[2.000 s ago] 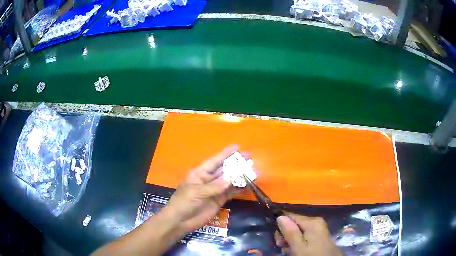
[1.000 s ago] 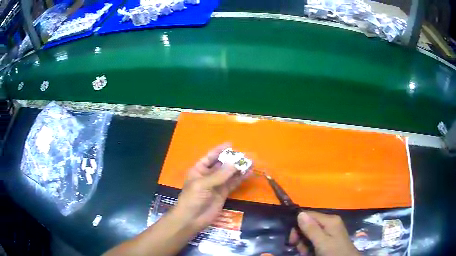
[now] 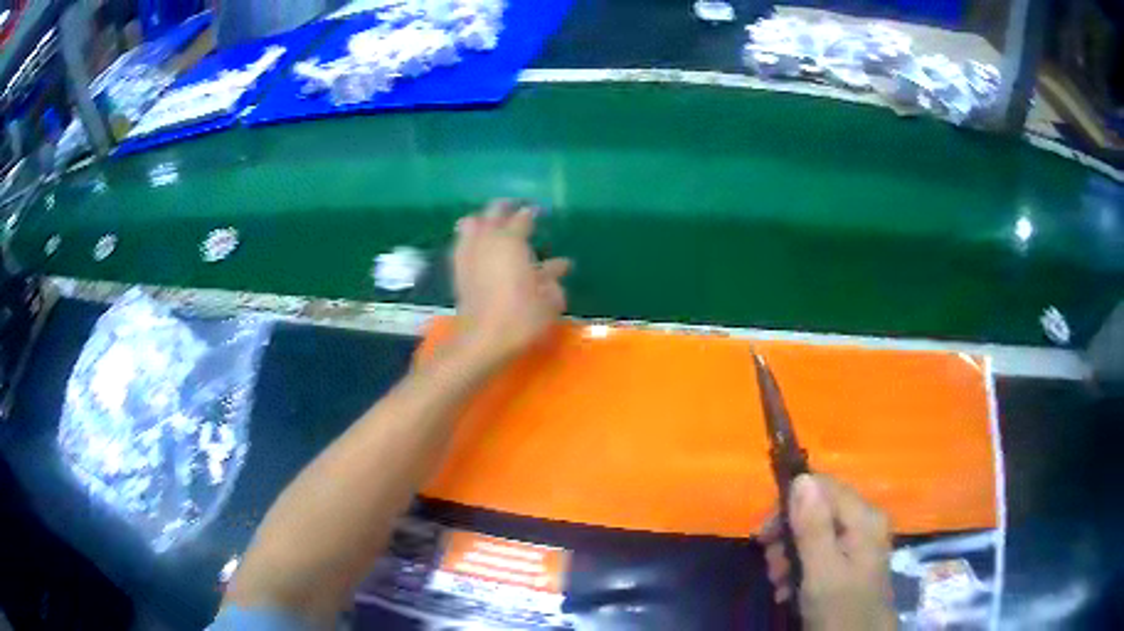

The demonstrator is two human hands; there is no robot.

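Observation:
A white plastic unit (image 3: pixel 399 269) lies on the green conveyor belt (image 3: pixel 690 185), just left of my left hand. My left hand (image 3: pixel 505 277) reaches over the near part of the belt, fingers apart, with no unit seen in it; it is slightly blurred. My right hand (image 3: pixel 832 542) holds dark long-nose pliers (image 3: pixel 779 431), tip pointing up and away, over the orange and black mat (image 3: pixel 641 431). Whether the jaws are closed is hard to tell.
More white units lie on the belt at the far left, and another white unit (image 3: pixel 1055 324) at the right. A clear bag of small parts (image 3: pixel 154 425) lies on the left bench. Blue trays (image 3: pixel 524 62) and white heaps (image 3: pixel 863 56) are across the belt, near grey posts.
My left hand has moved away from the mat to the belt and let go of the unit. The pliers have moved right and point more upright. A white unit shows further in at the right.

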